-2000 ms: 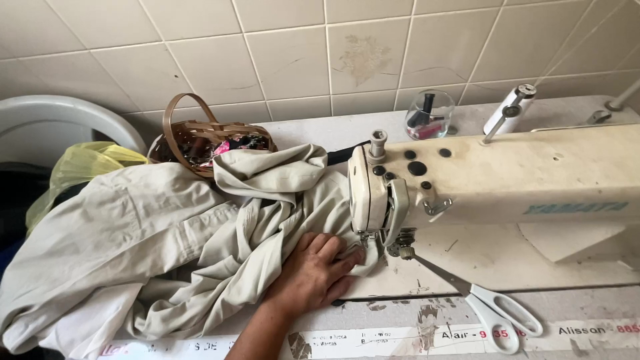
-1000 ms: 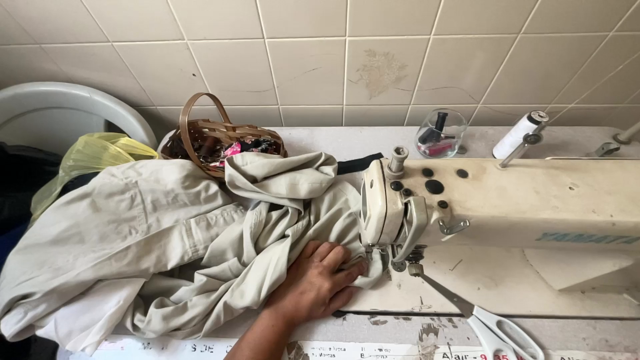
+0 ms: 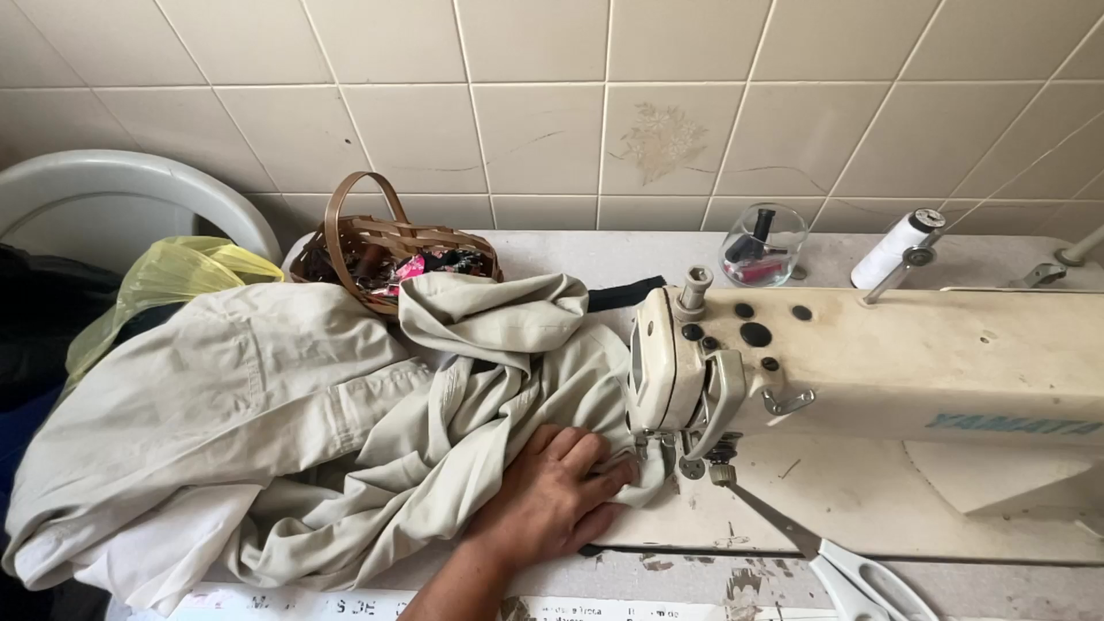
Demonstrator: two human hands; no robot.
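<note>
My left hand (image 3: 561,496) lies on a bunched light grey-green fabric garment (image 3: 362,448), its fingertips close to the needle area of a cream Yamata sewing machine (image 3: 880,345). The fingers are bent against the cloth; whether they pinch it cannot be told. One edge of the garment passes under the presser foot. My right hand is out of view. White-handled scissors (image 3: 862,578) lie at the lower right, blades pointing toward the machine's needle end.
Behind the garment stands a woven basket (image 3: 362,267) with fabric scraps. A glass (image 3: 763,246) with small items and a white thread spool (image 3: 893,250) are near the tiled wall. At left are a grey plastic tub (image 3: 129,172) and a yellow plastic bag (image 3: 190,267).
The view has shifted somewhat. My left hand stays on the garment beside the needle area, with no plain change in the cloth.
</note>
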